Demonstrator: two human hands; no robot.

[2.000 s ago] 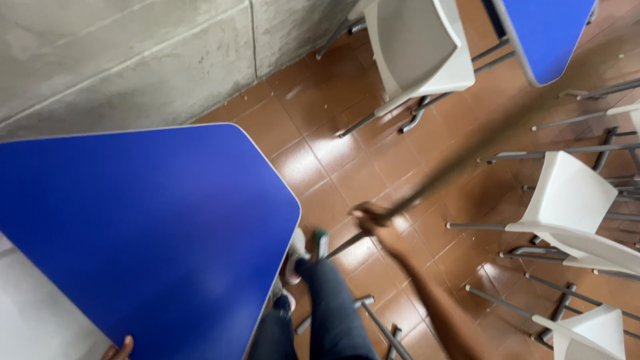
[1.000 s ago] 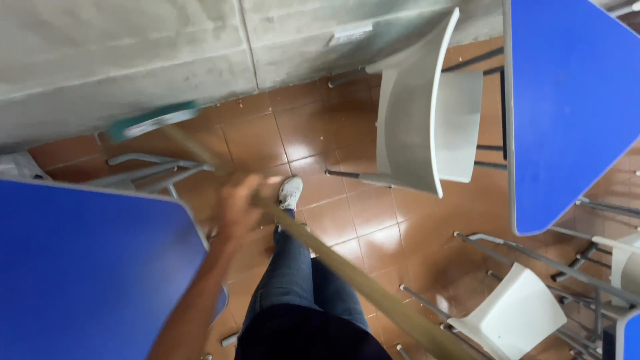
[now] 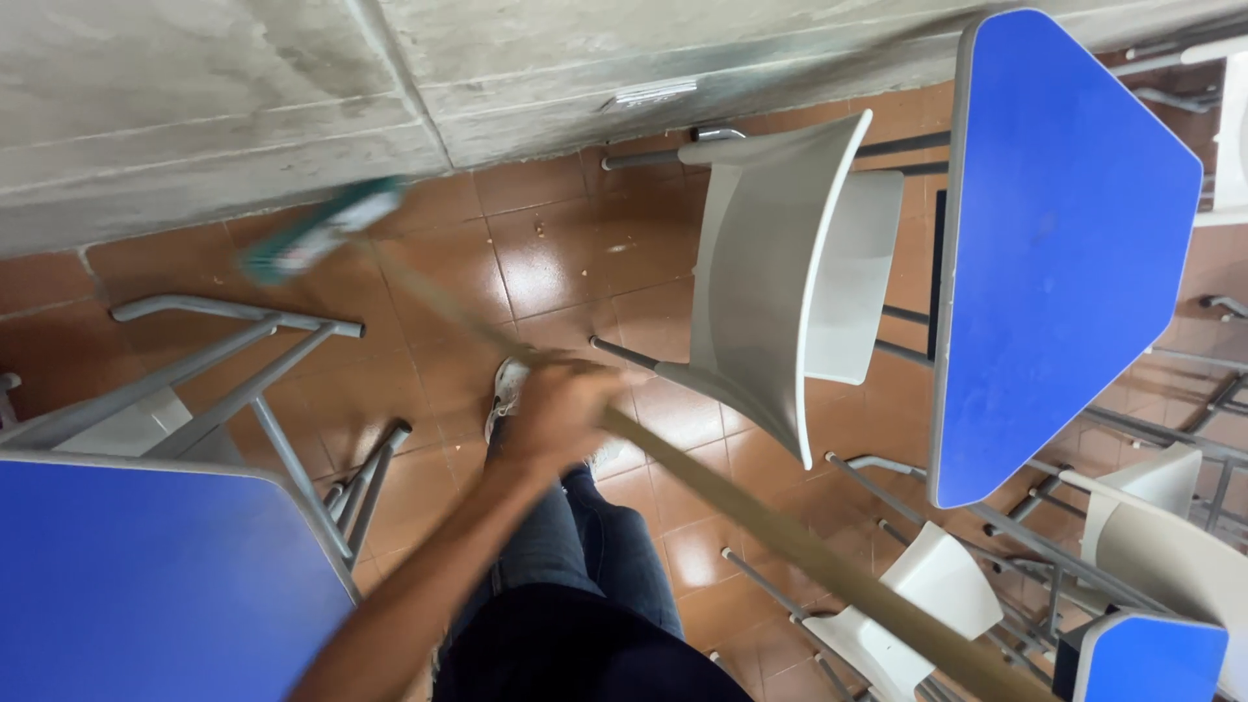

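My left hand reaches in from the lower left and is closed around the long brownish handle of a broom. Beyond the hand, the handle slants up to the green broom head, which is blurred, near the floor by the foot of the wall. The other end of the handle runs out at the lower right. My right hand is out of view. Below my left hand are my jeans and shoes on the brown tiles.
A grey concrete wall crosses the top. A blue tabletop with grey metal legs stands at lower left. At right are another blue tabletop, a white chair beside it and more white chairs. Small crumbs dot the floor.
Two seconds ago a hand from the right held the handle and fingertips showed at the left table's edge; now my left hand grips it. Since one second ago the broom head has moved right. The view has shifted.
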